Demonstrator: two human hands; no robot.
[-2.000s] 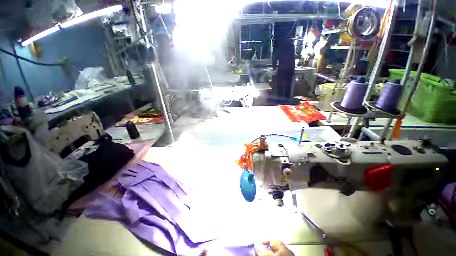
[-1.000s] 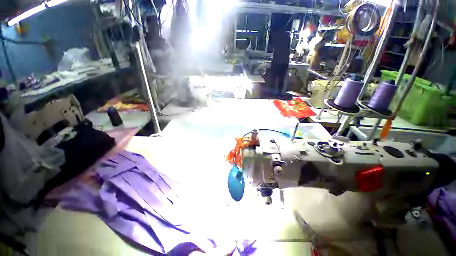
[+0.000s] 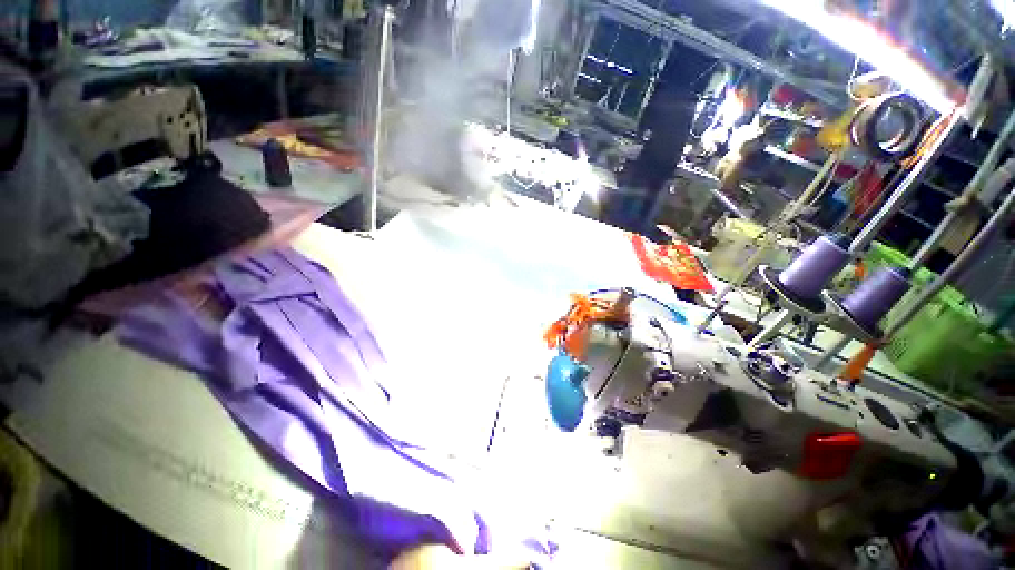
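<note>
Purple cloth pieces (image 3: 295, 345) lie in a loose, overlapping pile left of the sewing machine. Their lower end runs to the bottom edge, where darker purple cloth (image 3: 390, 526) shows beside a hand. This looks like my left hand (image 3: 451, 558), cut off by the bottom edge and washed out by glare; its grip cannot be told. Small purple bits (image 3: 542, 547) show right of it. My right hand cannot be made out. The white machine head (image 3: 723, 406) stands at right, with a blue oval piece (image 3: 567, 392) and an orange tie (image 3: 573, 321) at its needle end.
Black cloth (image 3: 206, 217) and a translucent bag (image 3: 72, 200) are at left. Printed marks (image 3: 223, 479) run along the pale table's near left. A red packet (image 3: 671, 263) lies behind the machine. Purple thread cones (image 3: 814, 267) and a green basket (image 3: 946, 334) are at right.
The view has tilted and turned, so the machine and table appear slanted. The right hand seen at the bottom two seconds ago no longer shows clearly. The purple pile keeps much the same shape.
</note>
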